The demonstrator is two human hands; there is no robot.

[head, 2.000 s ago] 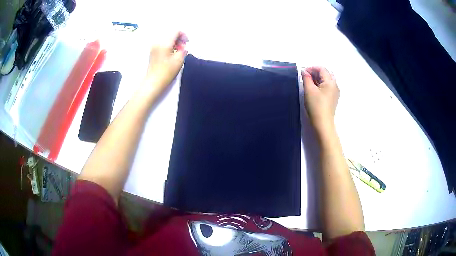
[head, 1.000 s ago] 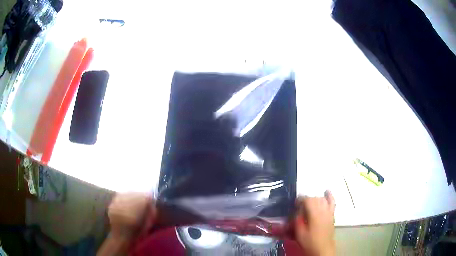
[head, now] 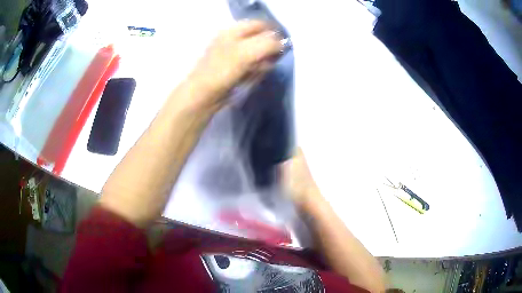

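A black garment [head: 266, 123] in a clear plastic bag [head: 220, 166] is tilted and blurred in front of me. The bag's red strip [head: 257, 226] is at the near table edge. My left hand [head: 243, 54] grips the bagged garment near its far end, fingers closed at the edge. My right hand [head: 295, 177] is blurred at the bag's lower right side; its fingers are mostly hidden, so its grip cannot be told.
Red-edged empty bags [head: 77, 114] and a black phone [head: 112, 116] lie at left. A small dark cutter [head: 141, 30] is at far left. Thread snips [head: 413, 198] and a loose thread [head: 387, 215] lie at right. Black garments [head: 452, 86] run along the right. A black plastic bag [head: 43, 26] is far left.
The folded garment went into the clear bag, then was lifted from flat and turned on its side. My left hand moved from the near edge to its far end; my right hand moved up and inward.
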